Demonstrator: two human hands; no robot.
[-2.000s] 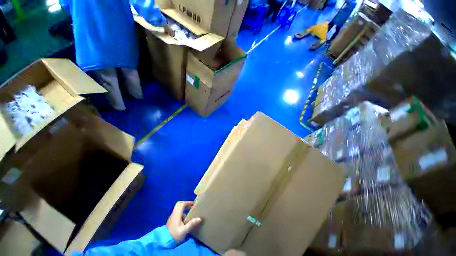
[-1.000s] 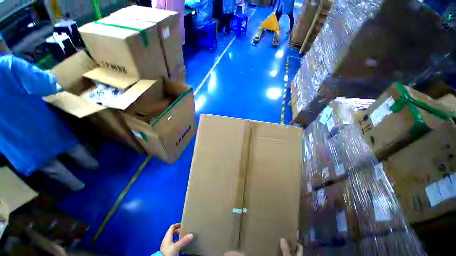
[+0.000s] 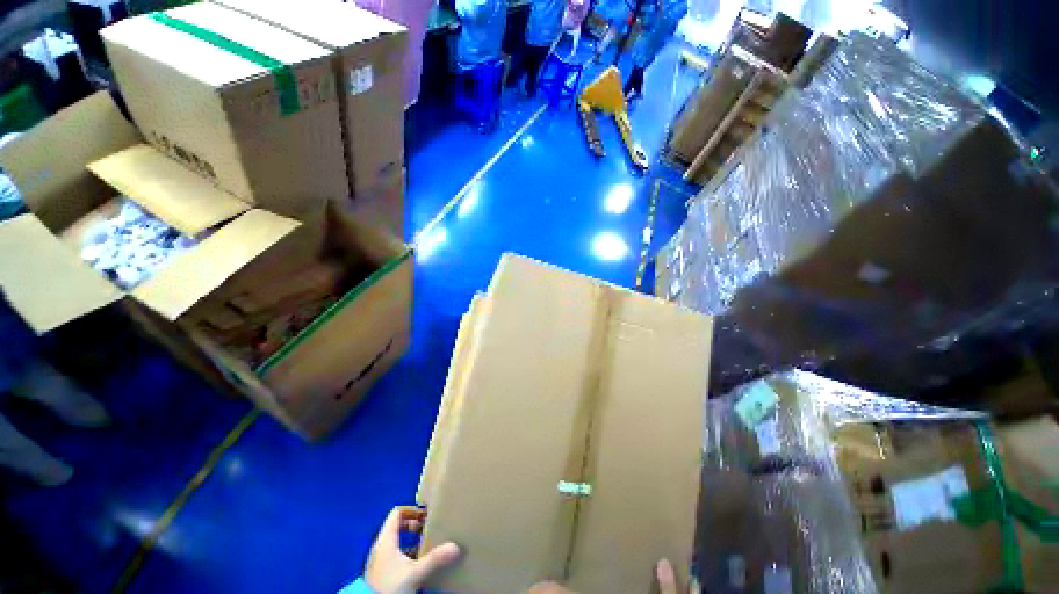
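Note:
A brown carton point(image 3: 523, 429) with a tan tape strip along its centre seam and a small pale green mark fills the lower middle of the head view. Another brown cardboard edge shows along its left side. My left hand point(image 3: 406, 555) grips the carton's lower left edge, thumb on the face. My right hand point(image 3: 668, 578) is at the lower right edge, mostly cut off by the frame bottom, with a finger on the carton. A small bit of skin also shows at the bottom centre.
Open cartons point(image 3: 337, 371) and a closed carton stack point(image 3: 279, 116) stand at left beside a yellow floor line. Film-wrapped cartons point(image 3: 801, 186) crowd the right. A yellow pallet jack point(image 3: 604, 93), blue stools point(image 3: 561, 79) and people point(image 3: 478, 29) are ahead.
The view has moved forward along the aisle. The left open cartons and right wrapped stacks are closer. The carton stays held and has tilted slightly; the near person at left has mostly left view.

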